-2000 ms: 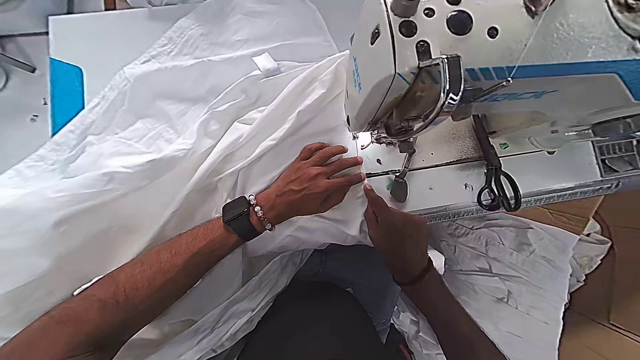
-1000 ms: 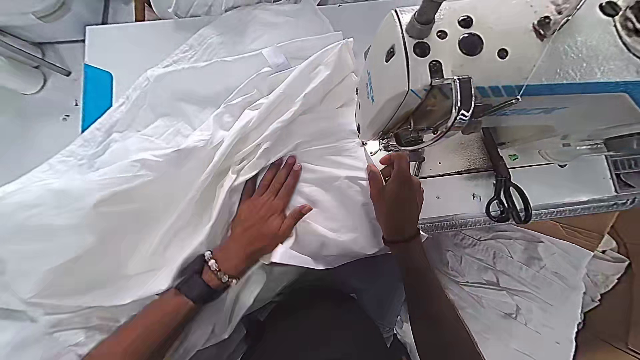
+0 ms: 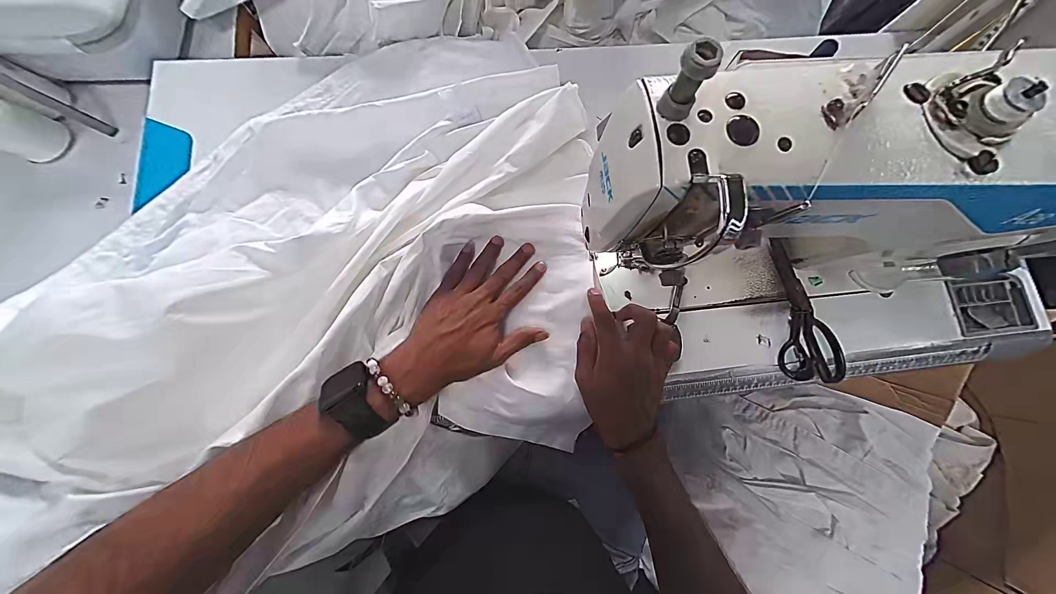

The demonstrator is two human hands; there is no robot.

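Observation:
White fabric (image 3: pixel 272 247) lies in folds over the left of the sewing table, its right edge at the needle area of a Jack sewing machine (image 3: pixel 825 148). My left hand (image 3: pixel 474 322) rests flat on the fabric with fingers spread, a dark watch and a bead bracelet at its wrist. Just below the lit presser foot (image 3: pixel 631 260), my right hand (image 3: pixel 623 355) touches the fabric's right edge with the index finger extended; its other fingers are curled, and whether they pinch cloth cannot be told.
Black-handled scissors (image 3: pixel 811 346) lie on the machine bed, right of my right hand. A measuring tape (image 3: pixel 825 367) runs along the bed's front edge. More white cloth (image 3: pixel 808 478) hangs below, beside brown cardboard (image 3: pixel 1015 462). Piled white fabric (image 3: pixel 627 21) is behind the table.
My left hand was near the presser foot two seconds ago and has moved left, onto the fabric. My right hand was higher, at the foot, one second ago and is now just below it.

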